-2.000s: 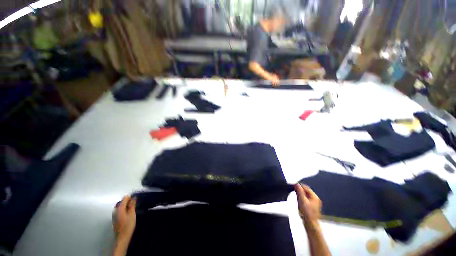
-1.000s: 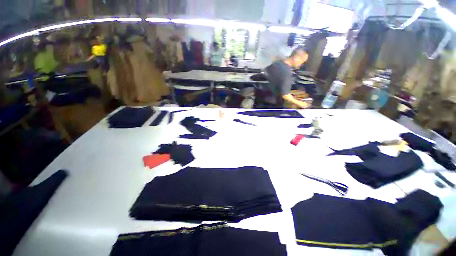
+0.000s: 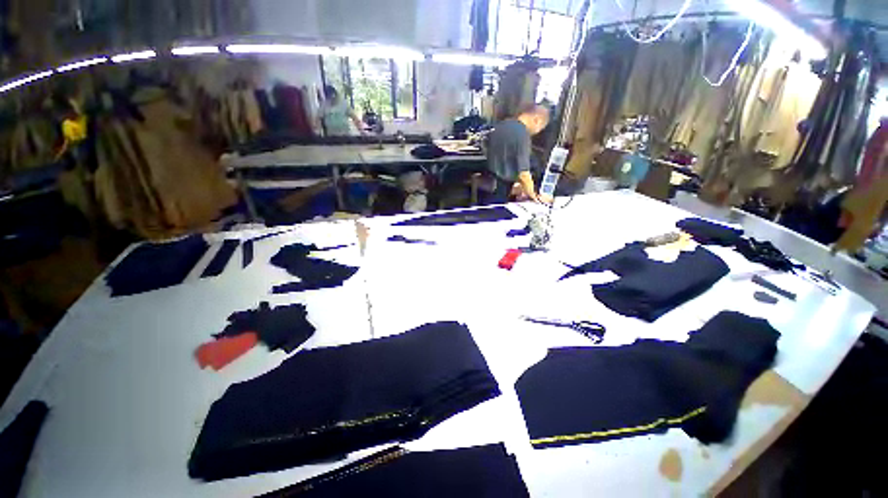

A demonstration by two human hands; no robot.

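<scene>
A thick stack of dark cut panels (image 3: pixel 351 389) lies in front of me, with several yellow-flecked edges on its near side. Another dark panel (image 3: pixel 438 477) lies just nearer, cut off by the bottom edge of the picture. Dark right-hand panels (image 3: pixel 623 384) lie to the right of the stack, with one bright yellow line along the near edge. Scissors (image 3: pixel 574 327) lie beyond these panels. Neither of my hands is in the picture.
A red-orange piece (image 3: pixel 226 350) and dark scraps (image 3: pixel 273 326) lie beyond the stack. Folded dark pieces (image 3: pixel 652 277) lie at right. A cutting machine (image 3: pixel 538 230) and red block (image 3: pixel 509 259) are farther off. A person (image 3: pixel 511 151) stands at the table's far edge.
Two seconds ago both hands held a dark panel's far edge; they left the picture by one second ago. The view has since turned right, and the person's hand is now by the machine.
</scene>
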